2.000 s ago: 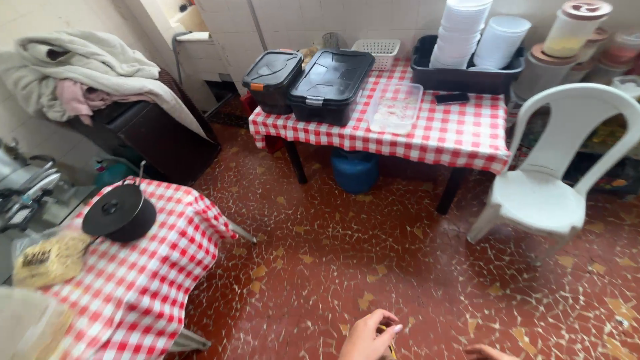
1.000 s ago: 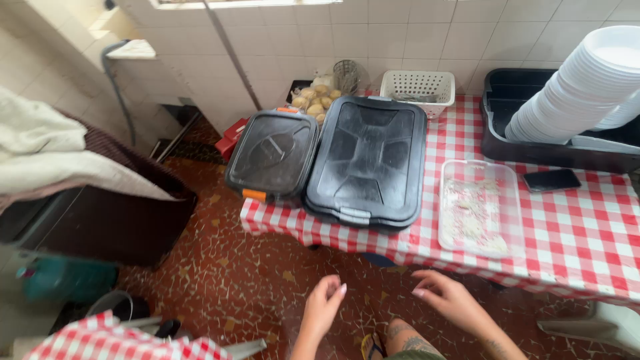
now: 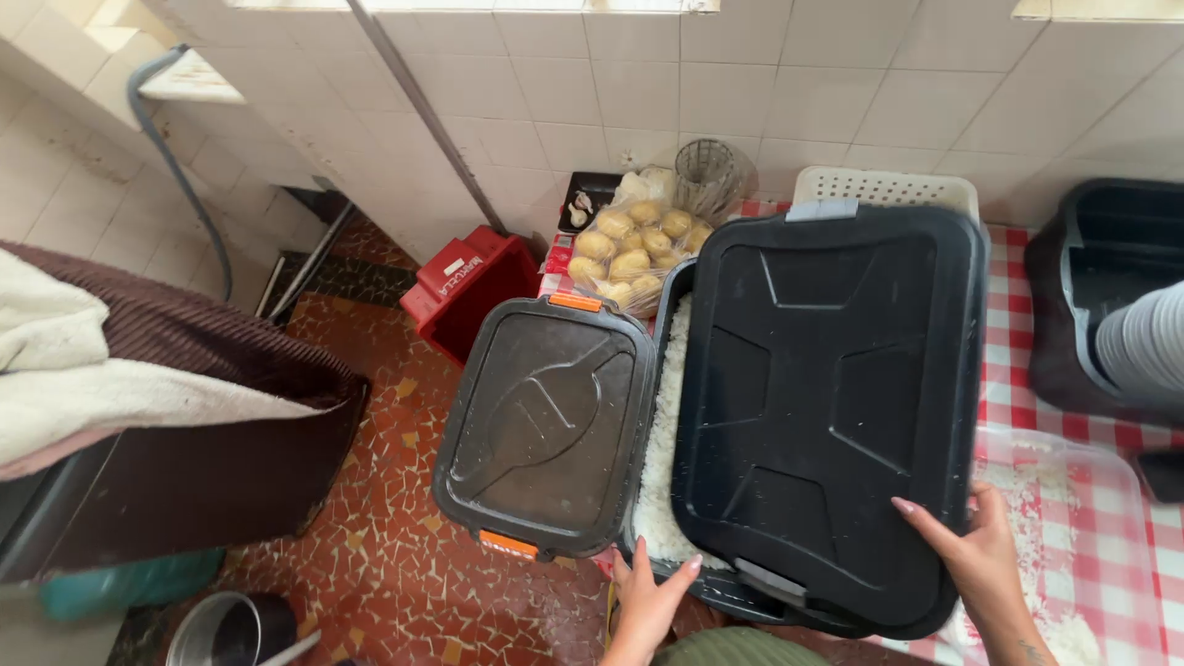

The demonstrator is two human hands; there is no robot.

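Note:
A large black plastic lid (image 3: 832, 370) lies shifted to the right over its black bin, leaving a strip of white, rice-like grains (image 3: 661, 499) uncovered at the left. My right hand (image 3: 990, 555) grips the lid's lower right edge, thumb on top. My left hand (image 3: 643, 592) is at the bin's front left corner, fingers spread against the rim. Left of the bin stands a smaller dark container with a closed lid (image 3: 546, 425) and orange latches. A clear plastic tray (image 3: 1101, 518) with white bits lies to the right, partly behind my right hand.
Bagged potatoes (image 3: 638, 245), garlic on a black tray (image 3: 601, 190) and a white perforated basket (image 3: 888, 190) are near the wall. A red crate (image 3: 462, 287) stands at the left, a black tub (image 3: 1050, 305) with stacked white containers at the right. A pot (image 3: 231, 629) shows lower left.
The large lid, seated on the bin a second ago, has moved right and exposes the white grains. My hands, earlier in front of the table, are now at the lid and bin. The view is closer.

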